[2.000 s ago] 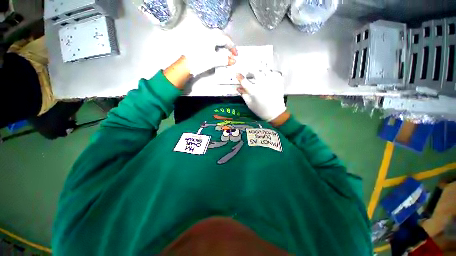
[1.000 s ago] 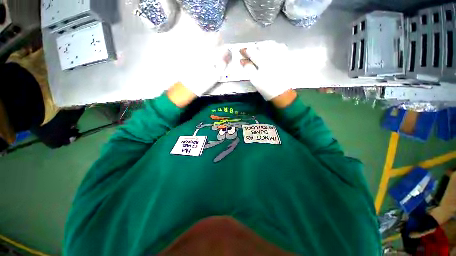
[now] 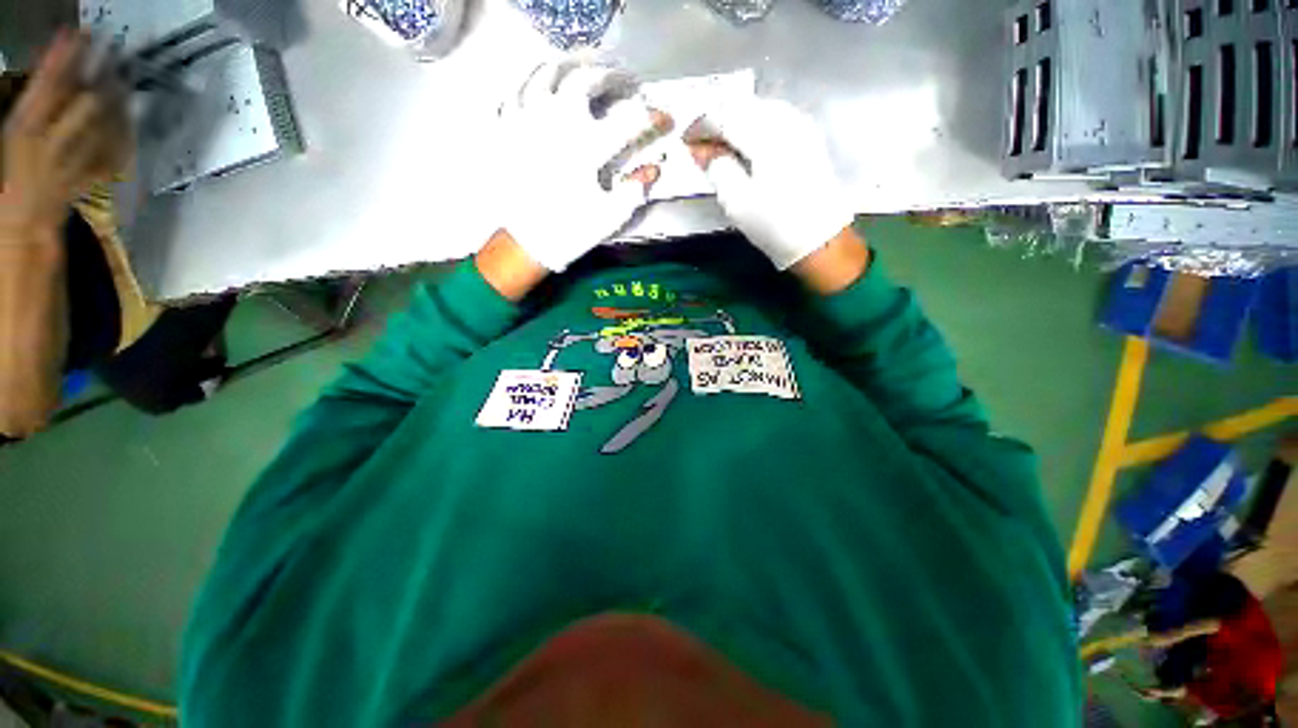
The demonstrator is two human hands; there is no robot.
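Observation:
A pale sheet-metal panel (image 3: pixel 689 100) lies on the grey bench in front of my body, washed out by glare. My left hand (image 3: pixel 577 164), in a white glove with bare fingertips, is over the panel's left part, fingers bent. My right hand (image 3: pixel 776 171), gloved the same way, is over its right part, with thumb and fingertips close together at the panel. The fingertips of both hands are near each other. Any small fastener between them is too small to tell.
Bags of shiny fasteners (image 3: pixel 567 17) stand at the bench's far side. Finished panels (image 3: pixel 228 114) lie at left, with another person's hand (image 3: pixel 64 135) beside them. Slotted grey panels (image 3: pixel 1089 86) stand at right, plastic wrap (image 3: pixel 1039 228) below. Blue bins (image 3: pixel 1179 306) are on the floor.
Another person's blurred hand and arm have come in at the left. My left hand's fingers have spread and bent. The view has shifted, so the bags sit nearer the top edge.

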